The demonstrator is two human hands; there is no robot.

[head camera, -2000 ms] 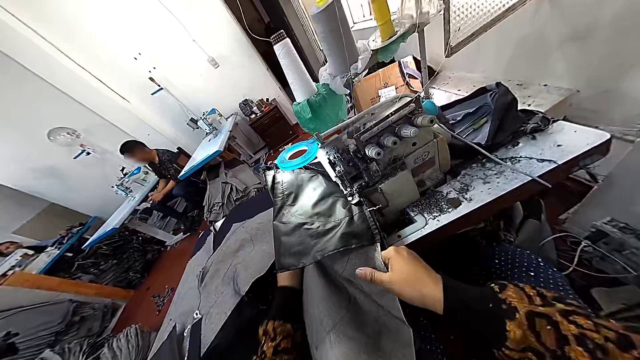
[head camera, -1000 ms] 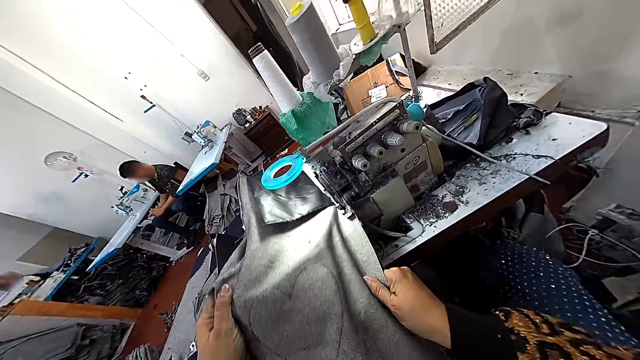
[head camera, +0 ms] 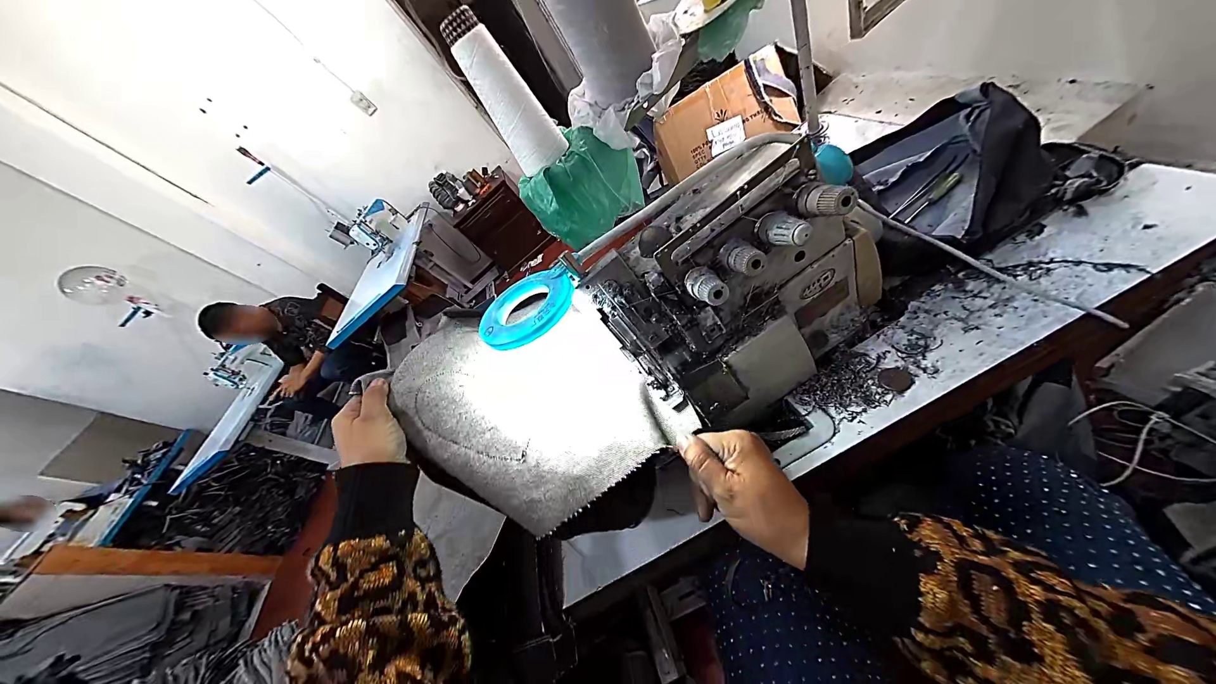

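A grey fabric piece with a serrated-looking lower edge lies beside the needle area of an overlock sewing machine, strongly lit in its middle. My left hand grips its far left edge. Near the machine's front, my right hand pinches its right corner between thumb and fingers. A blue ring-shaped lamp hangs over the fabric's upper edge. Dark fabric shows beneath the grey piece; how the two are joined is hidden.
Thread cones, a green plastic bag and a cardboard box stand behind the machine. Lint and a dark cloth bundle lie on the white table. A seated person works at another machine, far left.
My left hand has moved up to the fabric's far left edge. The fabric, earlier hanging toward me, is now spread beside the machine. My right hand holds it closer to the machine.
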